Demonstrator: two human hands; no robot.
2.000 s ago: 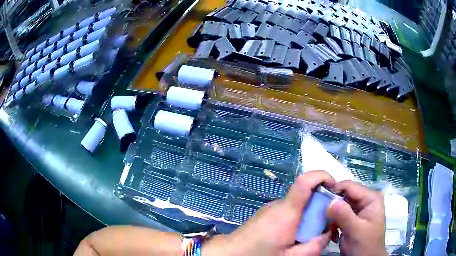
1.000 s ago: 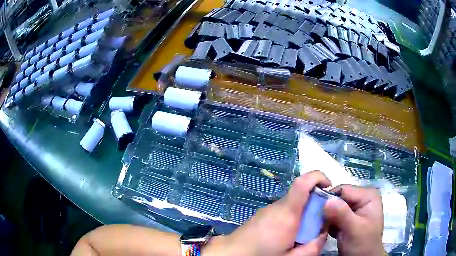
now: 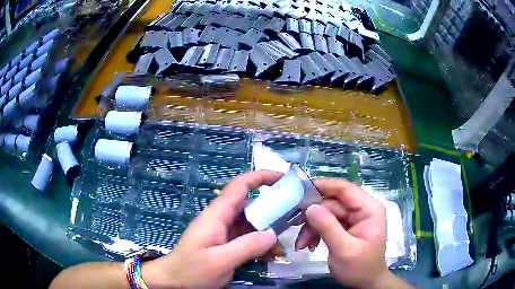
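Note:
My left hand and my right hand hold one wrapped housing between their fingertips above the clear blister tray. The housing is tilted, with its pale blue-white face up and a dark edge towards my right hand. My left fingers grip its left and lower side. My right thumb and fingers pinch its right end, where a thin greyish edge shows. A white cloth lies on the tray under my hands. Three wrapped housings sit in the tray's left column.
Bare dark housings lie in rows on the orange-brown board beyond the tray. Loose wrapped pieces lie at left, near a filled tray. White wavy-edged strips lie at right beside yellow-green tape lines.
The view has turned right, so the bench appears shifted left. The housing has been turned and its pale face now shows broadly. My right hand has moved to its right end, with fingers more spread.

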